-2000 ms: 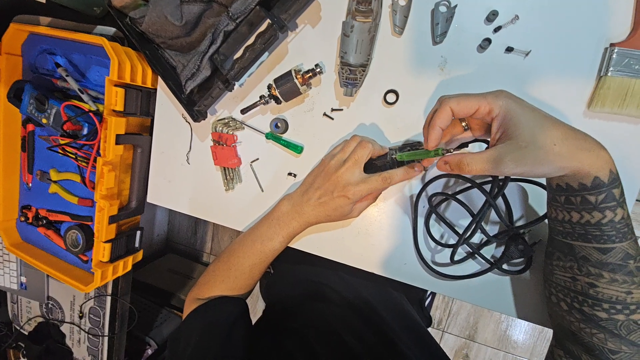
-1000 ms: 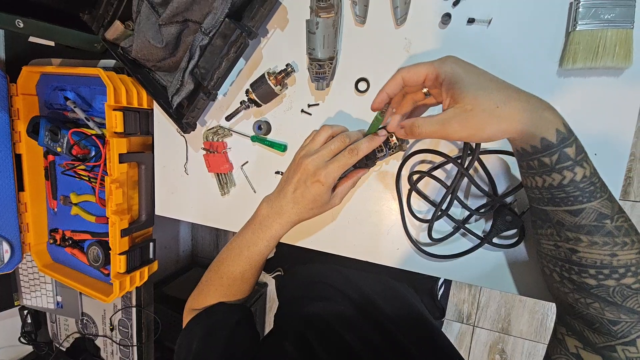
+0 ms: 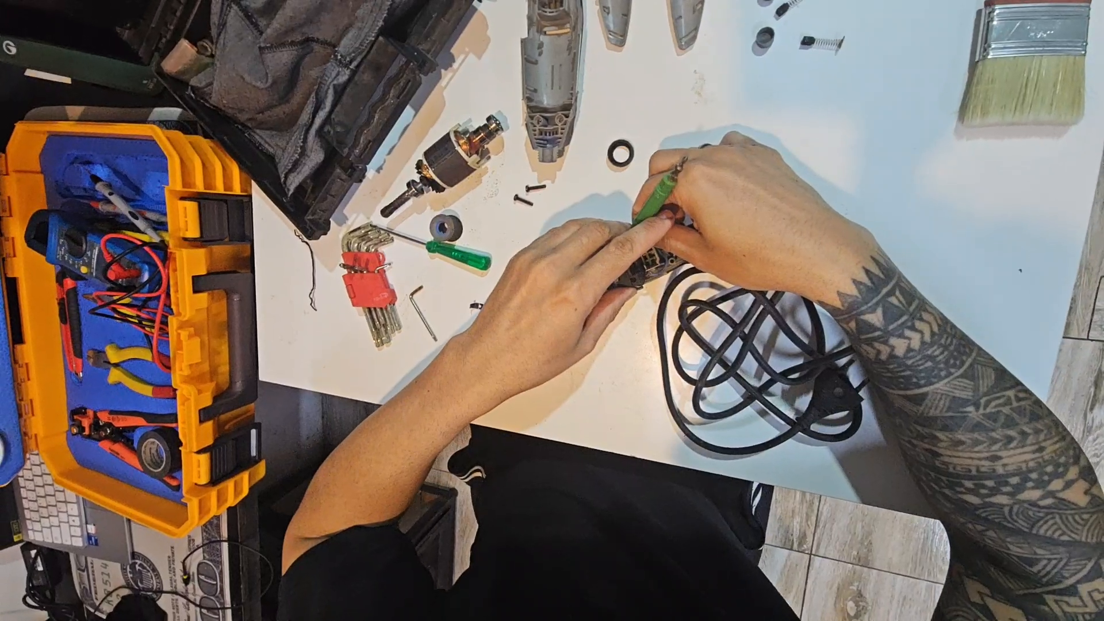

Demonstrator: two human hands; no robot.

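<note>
My left hand grips a dark power-tool housing part, with its index finger reaching toward a green-wired or green-handled piece. That green piece stands between my two hands; its exact kind is hard to tell. My right hand pinches at the housing part beside it, and its fingertips are partly hidden. A black power cord lies coiled below my right hand. Up and left of my left hand are a screwdriver with a green handle, a motor armature and a black ring.
A red-held hex key set, a loose key and small screws lie leftward. A grey housing shell and a paintbrush are at the top. An orange toolbox stands left, below a dark cloth bag.
The green piece lay nearly flat over the housing part two seconds ago and now points up at a slant. My right hand has turned, its knuckles now facing up. The view has shifted somewhat.
</note>
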